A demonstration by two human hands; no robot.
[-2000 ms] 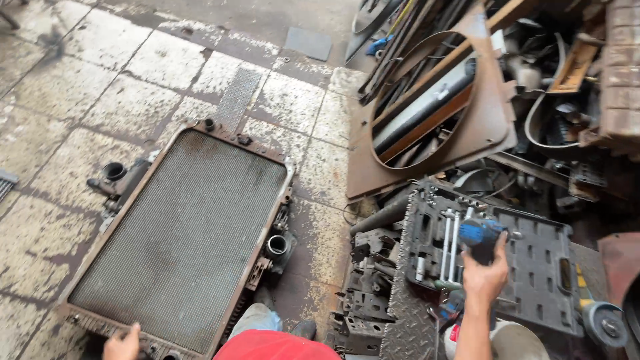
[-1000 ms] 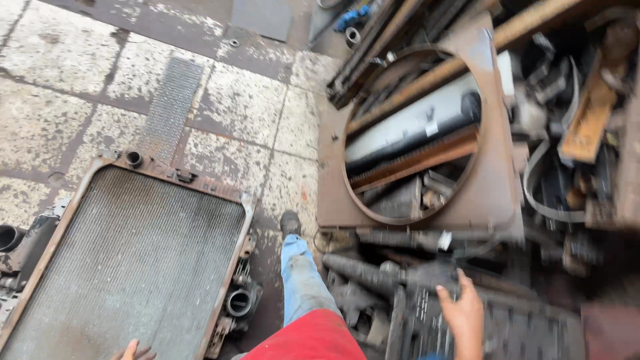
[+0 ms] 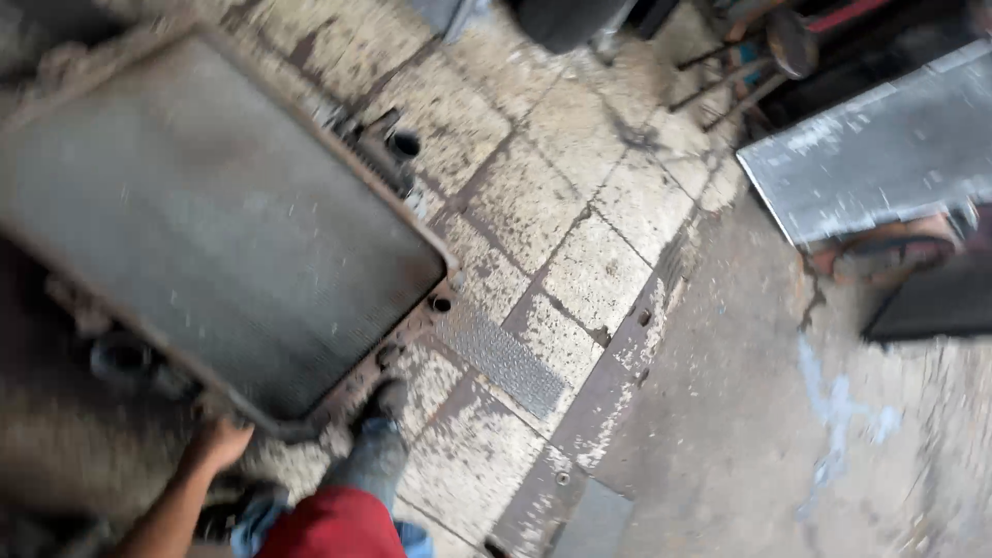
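Observation:
A large radiator (image 3: 225,225) with a rusty metal frame lies at a slant across the left of the view. My left hand (image 3: 223,443) is at its lower corner, closed against the frame's side; the fingertips are hidden and the hand is blurred. Close to that hand, a round pipe opening (image 3: 124,358) sticks out of the radiator's side. A second pipe opening (image 3: 404,142) shows on the opposite side, and a small round port (image 3: 440,304) on the end nearest the textured metal plate (image 3: 515,368). My right hand is outside the view.
My shoe (image 3: 387,397) stands on worn floor tiles (image 3: 496,457) beside the radiator's end. Bare concrete (image 3: 697,418) lies to the right. A grey metal panel (image 3: 868,147) and dark objects stand at the upper right. A flat grey sheet (image 3: 595,519) is at the bottom.
Two seconds ago my right hand held a blue power tool; one second ago it was empty over a black case, and now it is out of view. The view has swung strongly.

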